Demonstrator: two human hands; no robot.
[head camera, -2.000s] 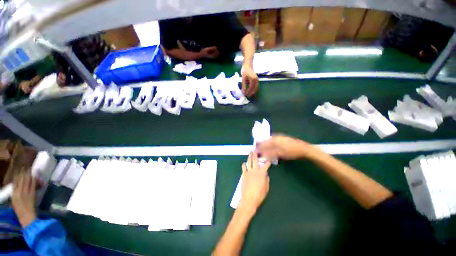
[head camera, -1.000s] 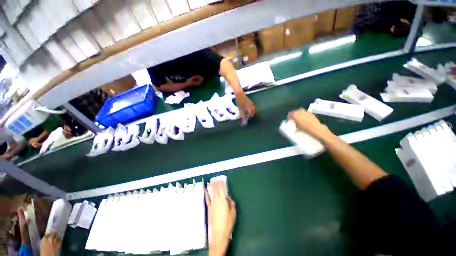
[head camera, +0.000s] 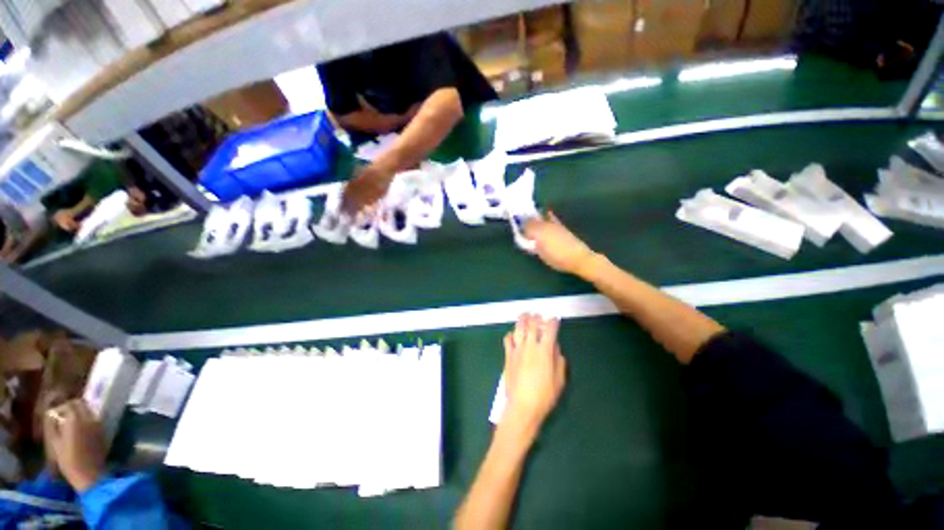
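My right hand (head camera: 559, 246) reaches over the belt, its fingers on a white wrapped product (head camera: 522, 203) at the right end of a row of wrapped products (head camera: 397, 219). My left hand (head camera: 534, 367) lies on a narrow white box (head camera: 499, 402) on the near bench; most of the box is hidden under the hand. A block of open white boxes (head camera: 311, 419) with a toothed edge of flaps lies left of my left hand.
Loose white boxes (head camera: 740, 223) lie on the belt at the right. Another box block (head camera: 911, 362) stands at the right edge. A metal rail (head camera: 414, 320) divides bench and belt. A person opposite reaches over the row beside a blue tote (head camera: 267, 155). Blue sleeves show lower left.
My right hand has put the box down onto the belt at the right and moved left to a wrapped product. My left hand has moved right from the box block with a box under it.
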